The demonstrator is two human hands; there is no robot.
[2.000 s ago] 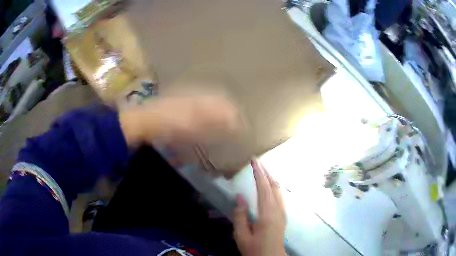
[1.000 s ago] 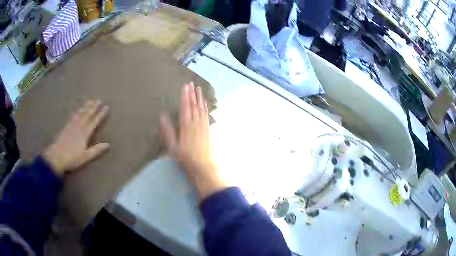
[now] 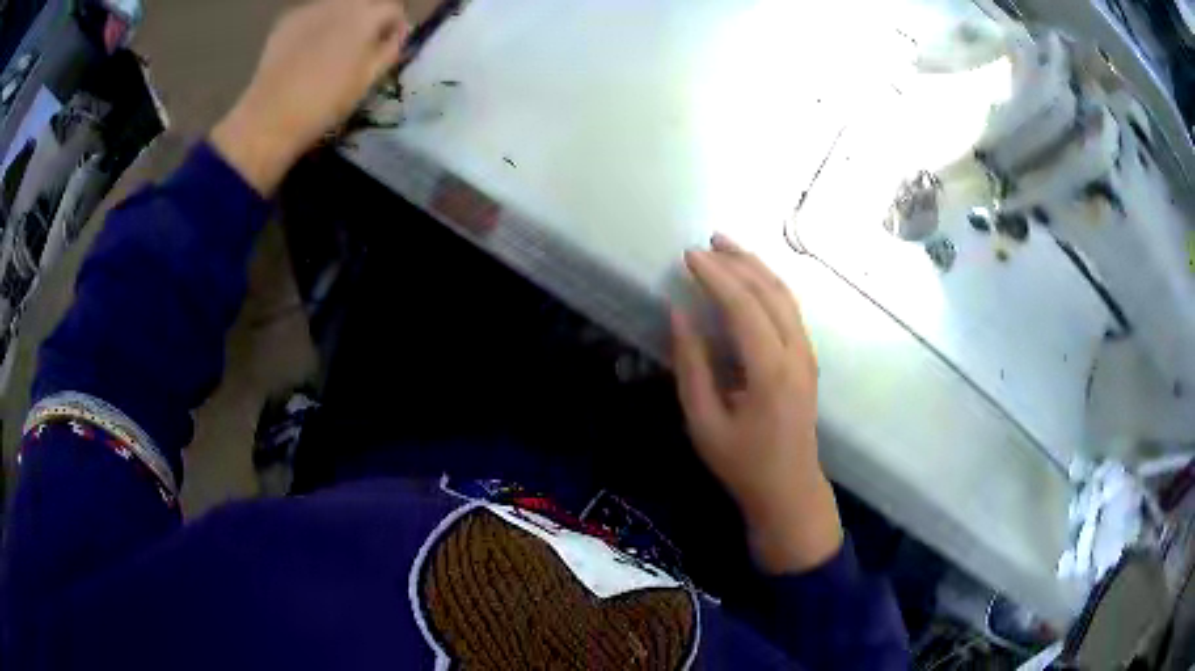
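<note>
The white sewing machine table [image 3: 590,144] fills the upper middle, with no brown panel in front of the machine. My left hand [image 3: 328,66] is at the table's left end, fingers curled down beside a dark edge; what is under the fingertips is hidden. My right hand [image 3: 754,354] rests at the front edge, thumb apart from the fingers, with no cloth seen in it. The white sewing machine [image 3: 1048,144] stands at the right under glare, with small round knobs [image 3: 915,203] near it. Brown cloth or surface [image 3: 210,39] shows at the upper left.
A crumpled white heap [image 3: 1107,518] lies right of the machine base. Dark space lies below the table's front edge. Cluttered items line the far left [image 3: 66,184]. The wearer's blue sleeves and a brown heart-shaped patch [image 3: 557,596] show at the bottom.
The large brown panel under both hands has left the middle of the view. My right hand has moved to the table's front edge; my left is now at its left end. The view has turned downward.
</note>
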